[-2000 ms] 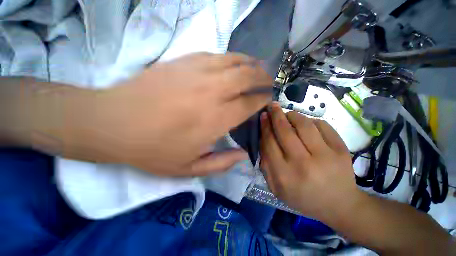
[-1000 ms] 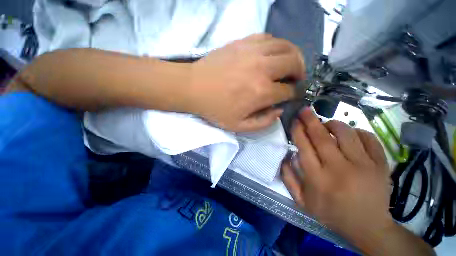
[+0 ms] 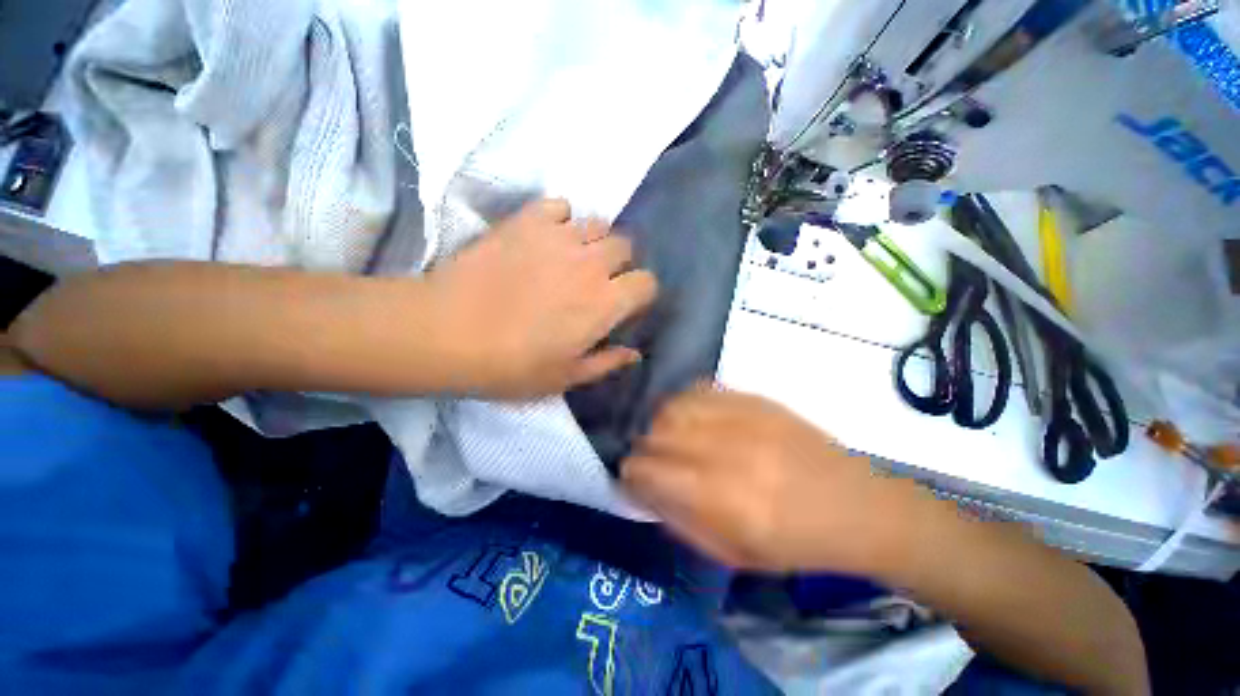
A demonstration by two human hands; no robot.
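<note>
A dark grey panel [image 3: 687, 231] lies flat left of the presser foot and needle [image 3: 764, 184], its far end beside them. The white, finely ribbed garment body [image 3: 286, 150] is bunched at the left, and part hangs over the table's front edge. My left hand [image 3: 544, 299] rests on the garment and the grey panel's left edge, fingers curled at the cloth. My right hand [image 3: 734, 476] is slightly blurred and pinches the near end of the grey panel at the table's front edge. Its fingertips are partly hidden.
The white sewing machine head [image 3: 1074, 150] stands at upper right. Green thread snips [image 3: 904, 272], black-handled scissors [image 3: 963, 354], a second pair [image 3: 1074, 394] and a yellow tool [image 3: 1054, 258] lie on the right of the table. Pale cloth [image 3: 857, 659] lies low, below the right forearm.
Both hands have moved left and away from the needle, the right one down to the panel's near end. More of the grey panel and the table beside the needle now shows.
</note>
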